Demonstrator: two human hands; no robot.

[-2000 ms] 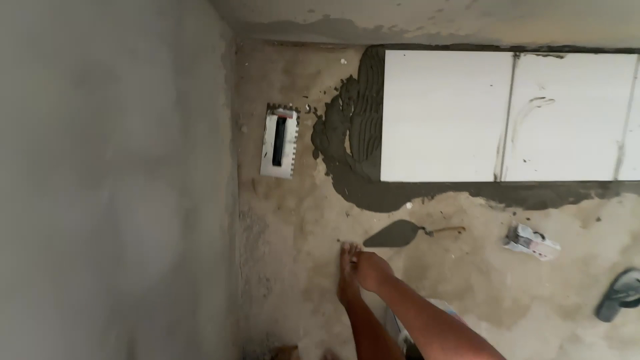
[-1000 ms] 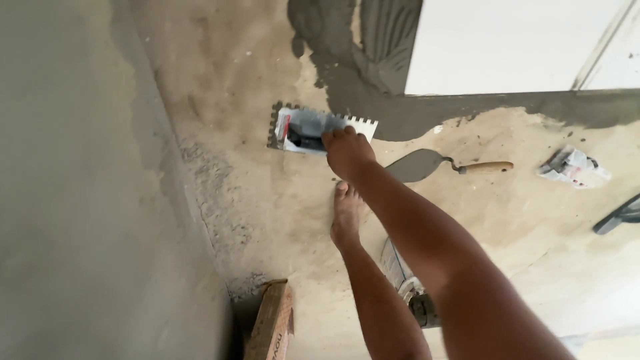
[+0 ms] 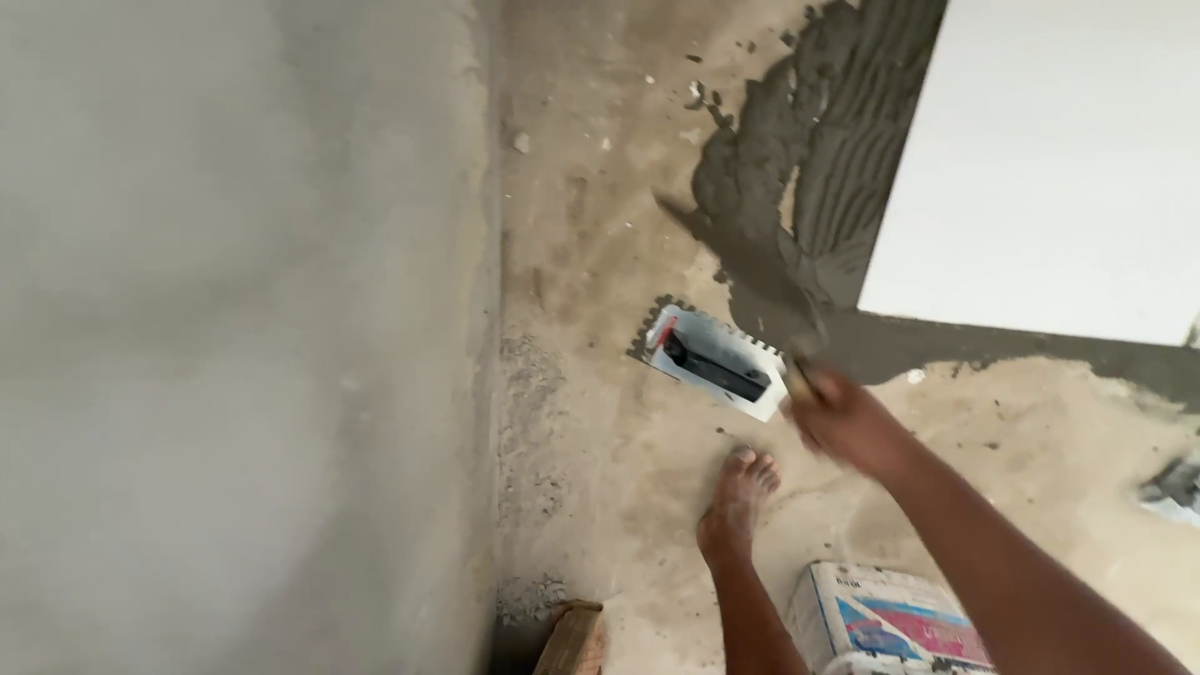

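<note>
My right hand is closed around the wooden handle of a pointed masonry trowel. Its blurred blade reaches up and left over the grey mortar beside a large white tile. Just left of the hand, a notched trowel lies on the bare floor at the mortar's edge, its black handle facing up and its notched sides showing. My left hand is not in view.
A bare foot stands below the notched trowel. A printed white bag or box is at the bottom, with a cardboard box to its left. A rough grey wall fills the left side. Crumpled packaging lies at the right edge.
My right hand has let go of the notched trowel and taken hold of the pointed trowel, which lay on the floor one second ago. The notched trowel lies more tilted in view.
</note>
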